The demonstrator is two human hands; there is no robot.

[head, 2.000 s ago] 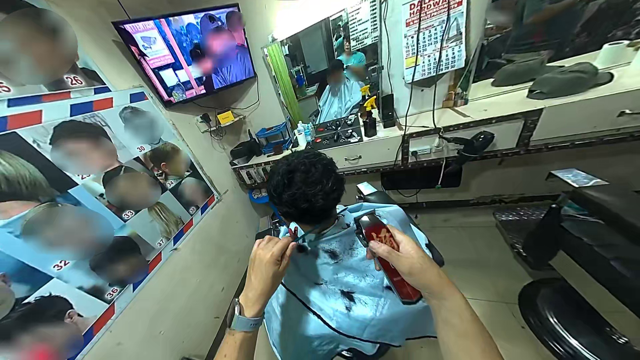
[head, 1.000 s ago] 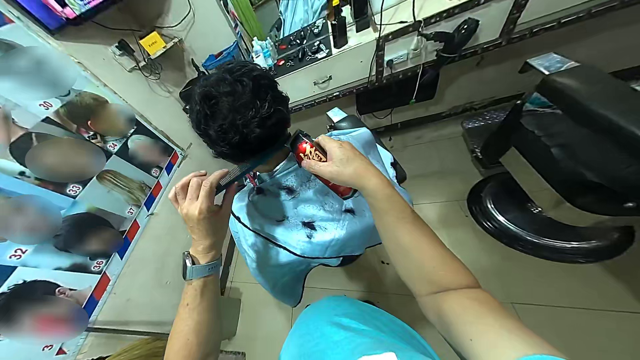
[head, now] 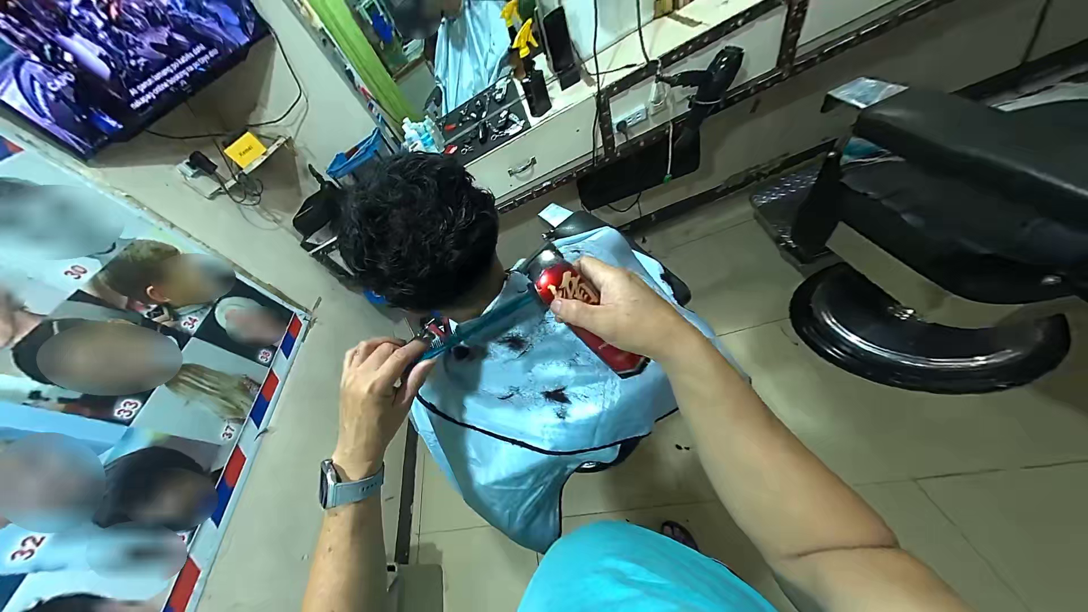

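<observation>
My left hand (head: pixel 380 374) pinches one end of a teal comb (head: pixel 489 323), which slants up to the right behind the neck of a seated person with dark hair (head: pixel 421 229). In my right hand (head: pixel 625 310) is a red and black hair clipper (head: pixel 586 319); its head is close to the comb's far end, and whether they touch cannot be told. A light blue barber's cape (head: pixel 510 442) with dark hair clippings on it covers the person's shoulders and back. A small red and silver object at my left fingers is partly hidden.
Ahead is a counter with a drawer (head: pixel 523 166), a tray of tools (head: pixel 489 119) and a hung hair dryer (head: pixel 714 81). A black barber chair (head: pixel 935 204) stands at right. A poster wall (head: pixel 255 425) and a television (head: pixel 127 59) are at left.
Two seconds ago my hands were apart at the person's neck and shoulder, with no comb plainly visible; now the comb spans between them. The view has tilted down.
</observation>
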